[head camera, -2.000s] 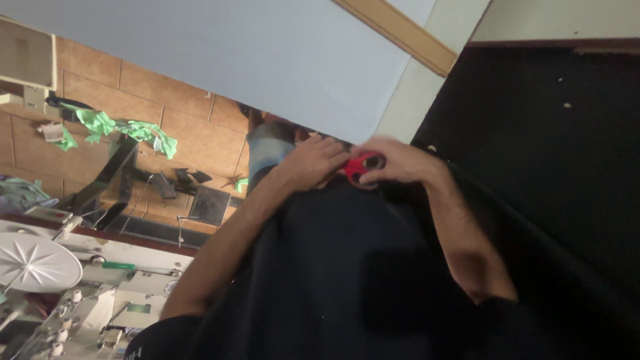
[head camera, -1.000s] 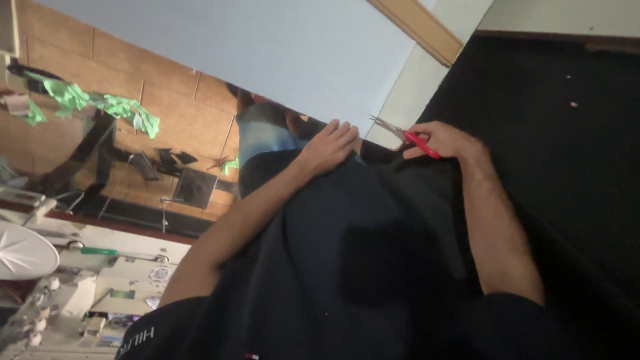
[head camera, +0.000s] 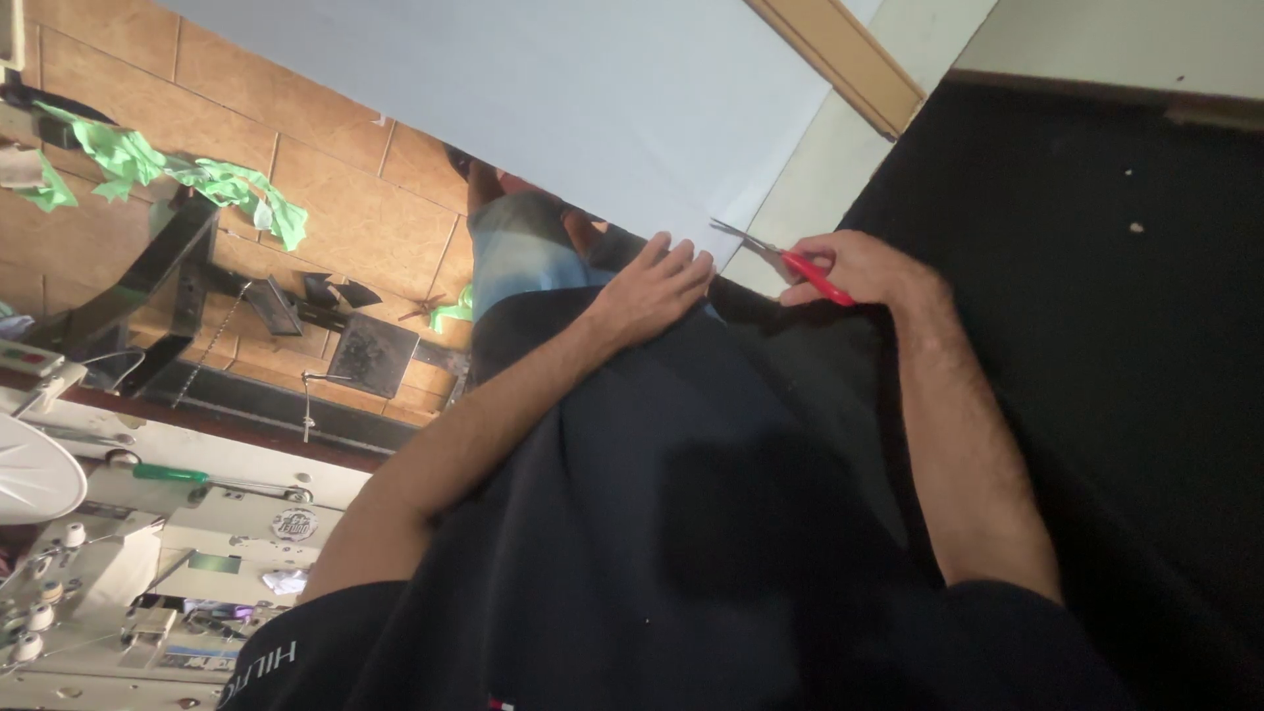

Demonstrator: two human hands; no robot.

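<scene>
My right hand [head camera: 859, 269] holds red-handled scissors [head camera: 818, 276], their metal blades slightly parted and pointing left over the corner of a pale blue-white sheet [head camera: 592, 89]. Whether that sheet is paper or cloth I cannot tell. My left hand [head camera: 657, 286] lies palm down at the sheet's near edge, fingers a little spread, a short way left of the blade tips. Dark fabric [head camera: 790, 346] lies below and between both hands. Part of it merges with my dark shirt, so its edge is hard to make out.
A wooden strip [head camera: 839, 59] rests across the sheet. Black cloth [head camera: 1106, 326] spreads at right. At left are a tiled floor [head camera: 326, 197], green fabric scraps [head camera: 237, 193], a foot pedal [head camera: 373, 355] and a machine table with thread spools [head camera: 38, 617] and a green-handled screwdriver [head camera: 170, 474].
The scissors, earlier held close beside my left hand with blades not visible, now point left with blades showing. My right hand has moved away from the left one.
</scene>
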